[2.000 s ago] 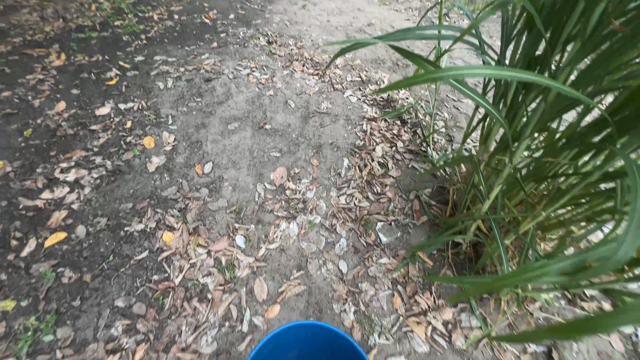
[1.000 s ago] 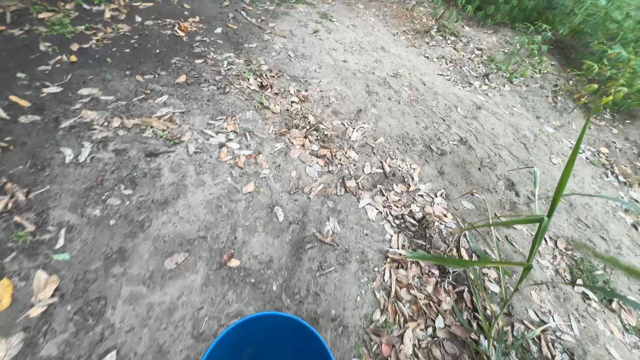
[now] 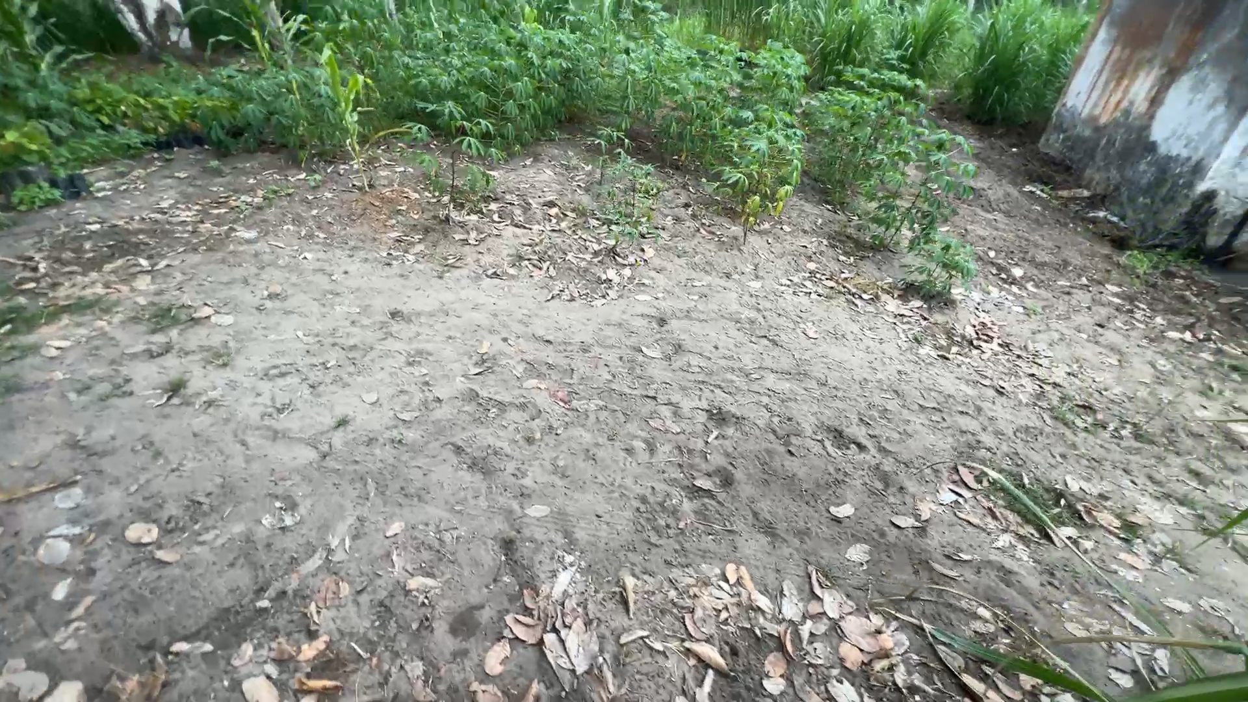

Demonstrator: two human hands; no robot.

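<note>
Neither my left hand nor my right hand shows in the head view, so what they hold or touch is hidden. Bare sandy soil [image 3: 585,380] fills the middle of the view. Dry fallen leaves [image 3: 863,634] lie scattered over it, thickest along the near edge. Beyond the soil grow leafy green plants with finger-like leaves [image 3: 760,146], which look like cassava. Long green grass blades [image 3: 1014,663] reach in at the lower right corner.
A weathered wall or slab with white and rust-brown patches [image 3: 1160,107] stands at the upper right. Dark plant bags [image 3: 44,182] sit at the far left edge. A pale tree trunk [image 3: 156,24] rises at the upper left. Tall grass [image 3: 1024,63] grows at the back right.
The view has swung up and across to the plants and the wall. The blue rim at the bottom of both earlier frames is out of view.
</note>
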